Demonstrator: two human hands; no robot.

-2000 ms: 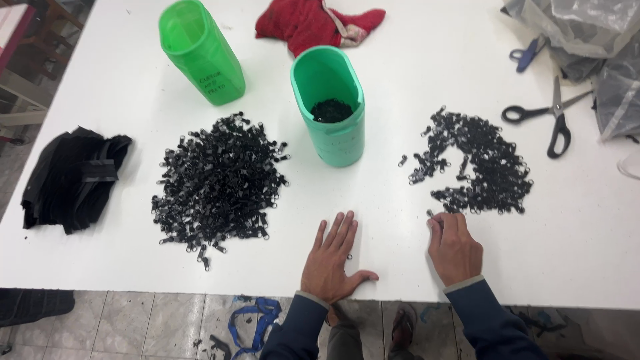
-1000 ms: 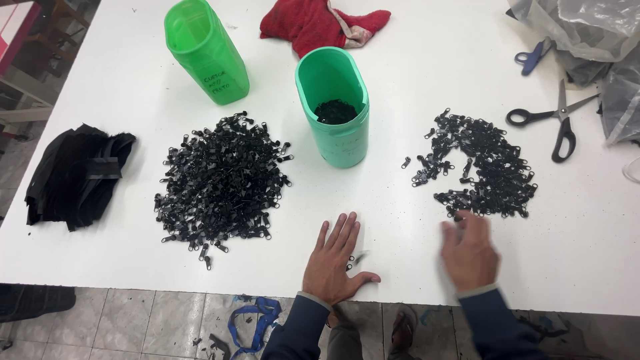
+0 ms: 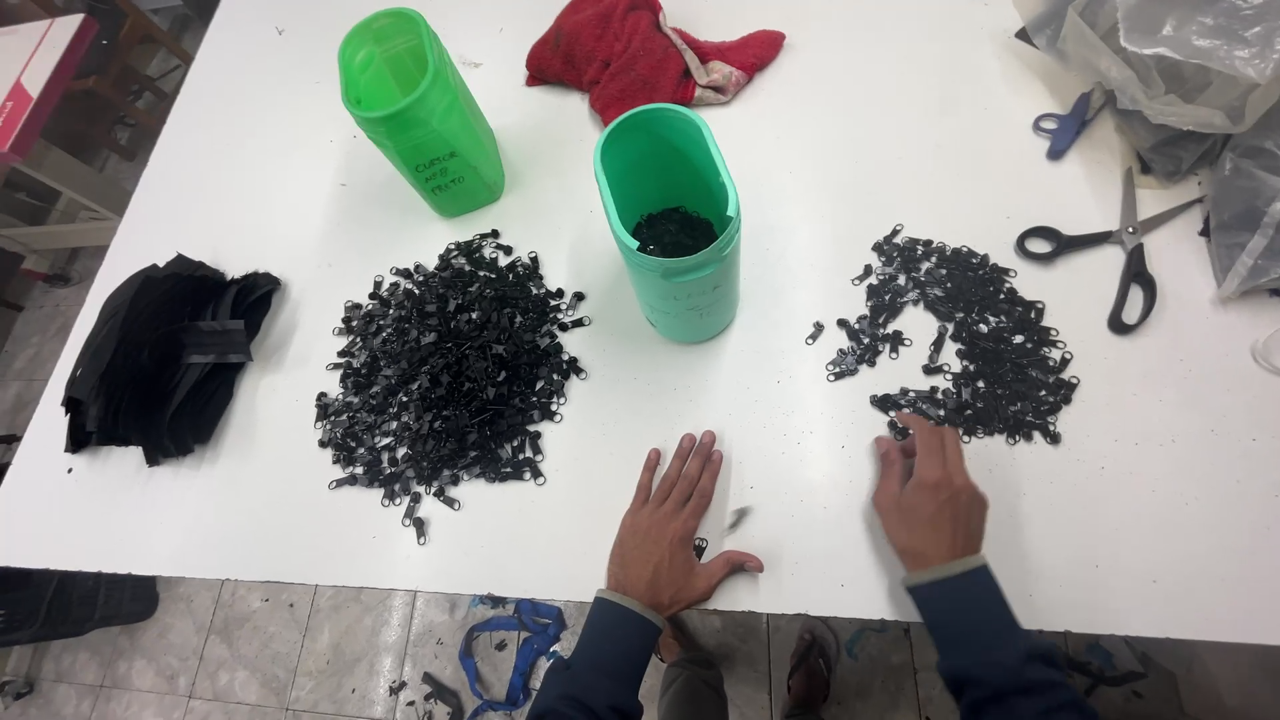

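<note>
My left hand (image 3: 672,535) lies palm down near the table's front edge, fingers spread, with a black zipper slider (image 3: 700,547) showing beside the base of its thumb. A small blurred piece (image 3: 738,518) is just right of its fingers. My right hand (image 3: 932,490) has its fingertips at the near edge of the right pile of black zipper sliders (image 3: 1000,340); whether it grips one cannot be told. A larger pile of sliders (image 3: 450,370) lies left of my left hand. Beyond my hands stands a teal plastic container (image 3: 690,300) with black pieces inside.
A green plastic container (image 3: 450,160) bearing writing stands at the back, near a red cloth (image 3: 620,50). A bundle of black strips (image 3: 160,360) lies far left. Open black-handled scissors (image 3: 1130,235), blue-handled snips (image 3: 1065,125) and grey plastic bags (image 3: 1170,60) are at the right.
My right hand has gone from the table just below the right pile to that pile's near edge. The small blurred piece near my left hand was not there two seconds ago. My left hand stays in place.
</note>
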